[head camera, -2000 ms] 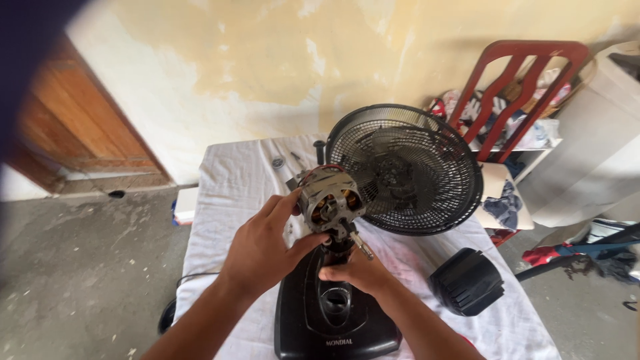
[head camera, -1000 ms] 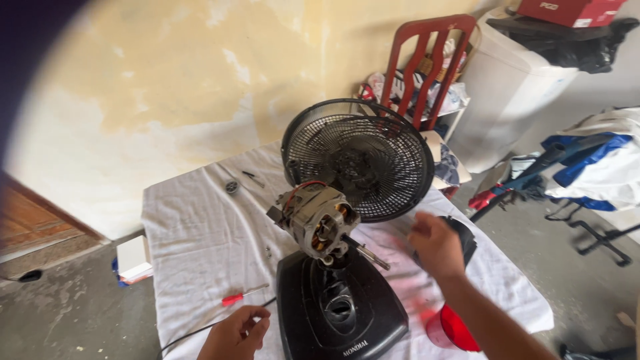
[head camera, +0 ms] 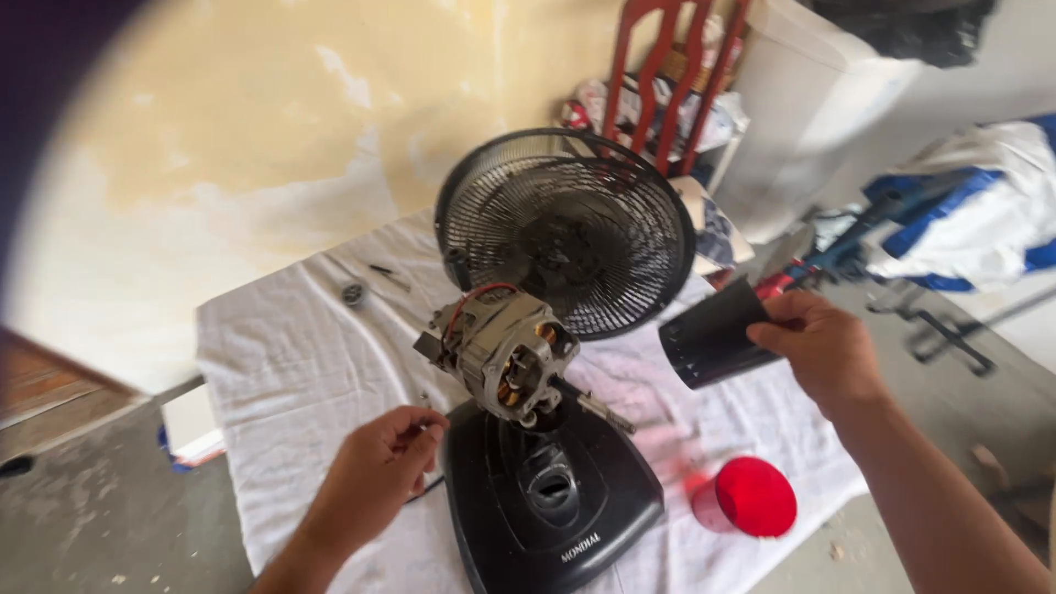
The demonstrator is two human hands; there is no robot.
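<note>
A black plastic motor cover (head camera: 716,334) is held at its edge by my right hand (head camera: 821,342), raised at the right of the table. My left hand (head camera: 388,462), its fingers curled, is beside the left edge of the black Mondial fan base (head camera: 544,503); whether it holds something small I cannot tell. The exposed fan motor (head camera: 503,351) sits on top of the base, its metal shaft (head camera: 606,411) pointing right and down. Behind the motor rests the black fan grille (head camera: 569,239). A red cup (head camera: 755,497) is on the cloth, right of the base.
A white cloth (head camera: 289,363) covers the table. On it lie a small round part (head camera: 353,294) and a thin dark tool (head camera: 389,276) at the back left. A red wooden chair (head camera: 660,91) stands behind the grille. A blue and white covering (head camera: 973,206) is at the right.
My right hand has gone from the fan's neck to the black cover and lifted it. My left hand has left the motor and come down beside the base. The view has shifted right.
</note>
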